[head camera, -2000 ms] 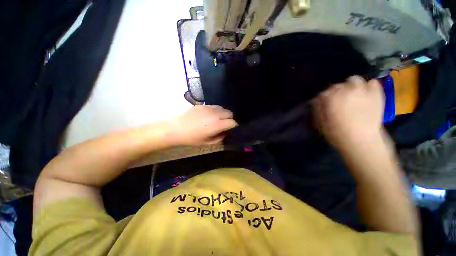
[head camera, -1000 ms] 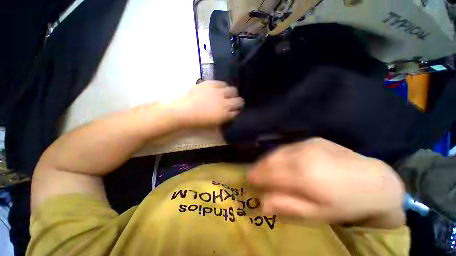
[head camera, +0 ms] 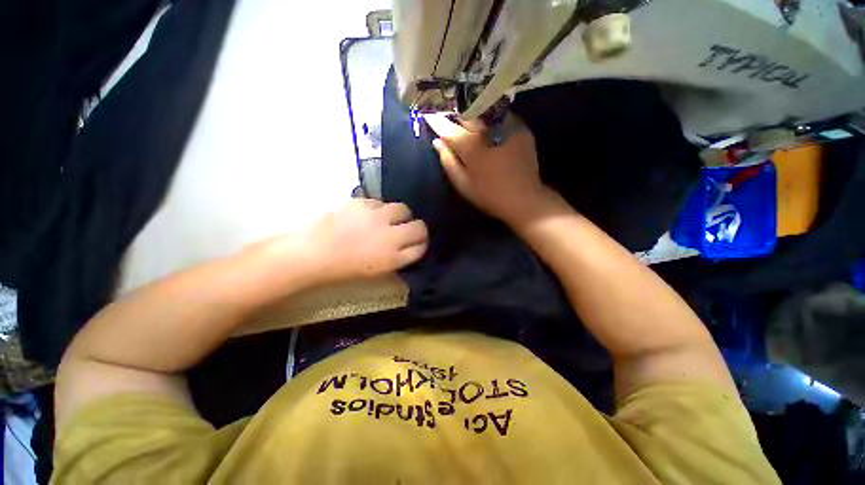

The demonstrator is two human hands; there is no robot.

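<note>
A black garment piece (head camera: 474, 256) lies over the machine bed and hangs over the table's front edge. The off-white sewing machine head (head camera: 664, 66) marked TYPICAL stands above it, with a small bluish-white light at the needle area. My left hand (head camera: 375, 239) grips the cloth's left edge near the table front, fingers curled. My right hand (head camera: 488, 161) lies on the cloth with its fingertips close to the presser foot; whether it pinches the cloth cannot be told. The metal needle plate (head camera: 368, 104) shows left of the cloth.
A blue tray (head camera: 740, 213) with white and red items sits right of the machine, beside an orange panel (head camera: 797, 189). Other dark cloth (head camera: 142, 161) drapes over the left of the pale table (head camera: 251, 133). Grey-green cloth lies at the far right.
My right hand has moved from the cloth's right side, down past my chest, up to the needle area. The cloth's right part has dropped, uncovering the blue tray. My left hand stays at the left edge.
</note>
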